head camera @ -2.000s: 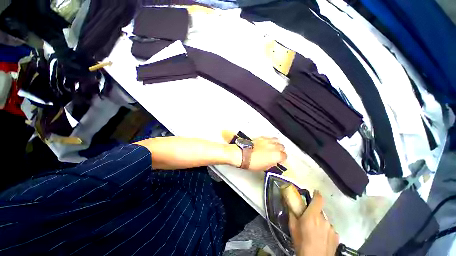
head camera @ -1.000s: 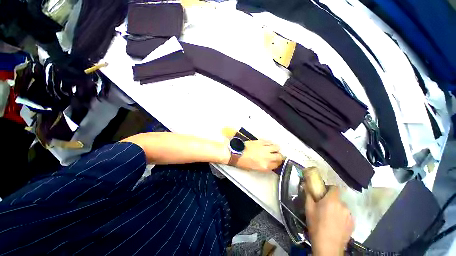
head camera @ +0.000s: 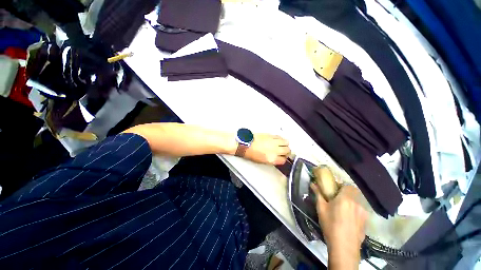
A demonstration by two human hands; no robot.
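My left hand, with a watch on the wrist, lies flat over a small dark strip near the table's front edge. Only a bit of the strip shows between its fingertips and the iron; whether the fingers grip it cannot be told. My right hand is closed on the tan handle of the steam iron. The iron's pointed tip faces my left hand and sits at the strip. The tan template seen earlier is hidden now.
Long dark brown panels curve along the table, beside a folded dark bundle with a tan pattern card. Scissors lie right of it. Stacked cut pieces are at the far left. A coiled cord trails right.
The view has shifted. The iron first moved right from my left hand's fingertips and is now close to them again, over the strip. The tan template and the strip's dark far end no longer show.
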